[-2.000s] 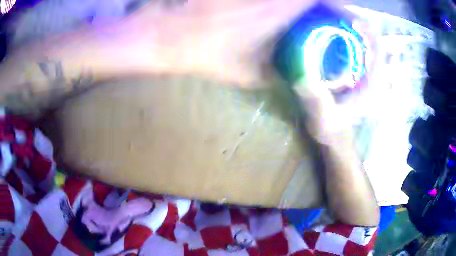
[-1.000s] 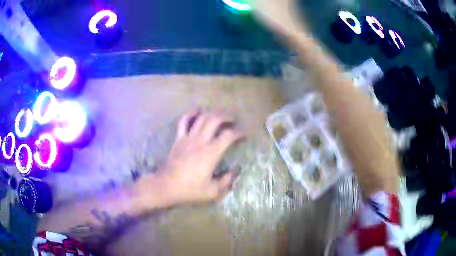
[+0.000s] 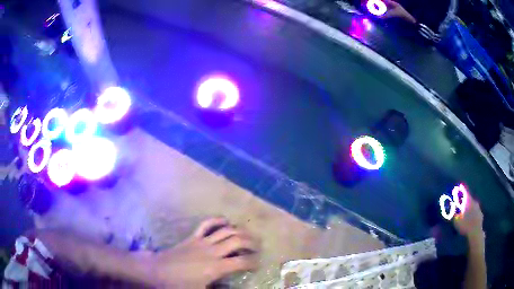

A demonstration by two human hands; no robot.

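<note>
My left hand point(image 3: 217, 254) lies palm down, fingers curled, over the cardboard bench top point(image 3: 197, 192) at bottom centre; what is under its fingers is hidden. My right hand point(image 3: 472, 213) is stretched out at the far right, its fingers against two lit units point(image 3: 453, 202); the blur hides whether it grips one. Another lit unit point(image 3: 367, 152) stands on the green surface, with a dark unlit round unit point(image 3: 393, 125) behind it. A further lit unit point(image 3: 218, 94) glows pink-white at upper centre. White sheets with rows of round shapes point(image 3: 338, 272) lie at the bottom right.
Several lit units point(image 3: 82, 127) stand close together at the left. Clear tape point(image 3: 253, 175) runs along the bench's far edge. A pale curved rim point(image 3: 389, 59) crosses the upper right. Beyond it another person's hand point(image 3: 399, 11) is at a lit ring, near a blue object point(image 3: 470, 48).
The view has swung and tilted towards the far side. My right hand has moved from the lit unit at top centre to those at the far right. My left hand remains over the bench.
</note>
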